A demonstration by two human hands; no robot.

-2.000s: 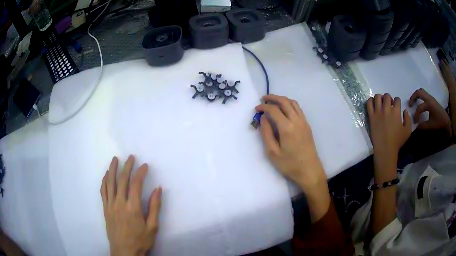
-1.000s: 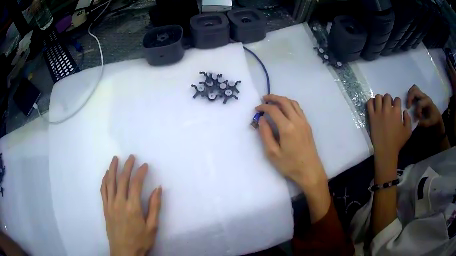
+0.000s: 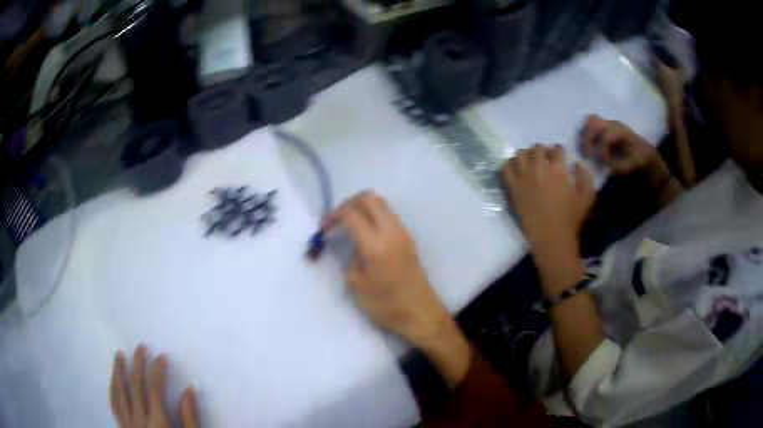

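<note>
A USB cable (image 3: 315, 243) with a blue plug lies on the white foam sheet (image 3: 209, 334), its dark lead curving up to the back. My right hand (image 3: 385, 263) is at the plug, its fingertips touching or holding the cable just behind it; blur hides the exact grip. My left hand (image 3: 149, 397) rests flat on the sheet at the bottom left, fingers apart and empty, partly cut off by the lower edge. A cluster of small dark brackets (image 3: 239, 211) lies on the sheet left of the plug. The view is blurred.
Dark rounded-square rings (image 3: 155, 156) stand in a row at the back, with more stacked (image 3: 453, 71) at the back right. A bubble wrap strip (image 3: 473, 163) runs right of my sheet. Beyond it another person's hands (image 3: 548, 196) are over a white sheet. A white cable (image 3: 67, 234) loops at left.
The camera view has swung right, so everything of mine appears shifted left and lower. My hands keep about the same places on the sheet. More of the neighbouring person shows.
</note>
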